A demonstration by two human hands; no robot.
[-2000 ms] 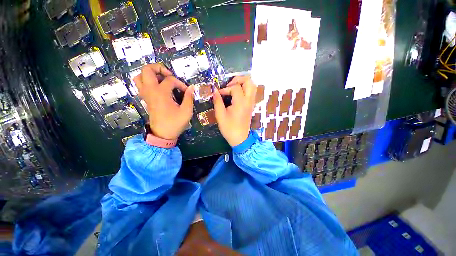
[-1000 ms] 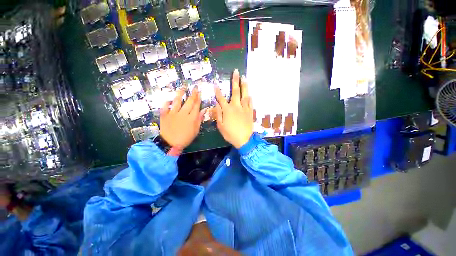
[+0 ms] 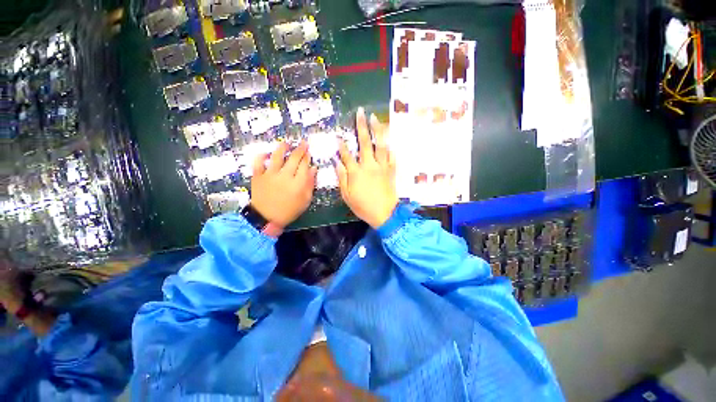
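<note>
Circuit boards with silver shielding cans (image 3: 311,111) sit in three columns in a clear blister tray (image 3: 185,174). The lower rows glare white. My left hand (image 3: 283,188) lies palm down with fingers spread over the lower part of the tray. My right hand (image 3: 367,182) lies palm down at the tray's right column, its fingers apart. The board between my fingertips is washed out by glare, so I cannot tell what lies on it. A white backing sheet (image 3: 430,149) with copper-coloured patches lies just right of my right hand. No tool shows in either hand.
A tall glossy pile of trays (image 3: 63,157) stands at the left. More white sheets (image 3: 538,102) and amber film in clear plastic lie at the right. Tweezers (image 3: 385,21) lie beyond the tray. A tray of dark parts (image 3: 534,255) is below the bench edge. Another person's arm (image 3: 35,318) shows lower left.
My hands have gone from pinching near a copper patch to lying flat with spread fingers. They have hardly moved in the last second. The view has shifted slightly.
</note>
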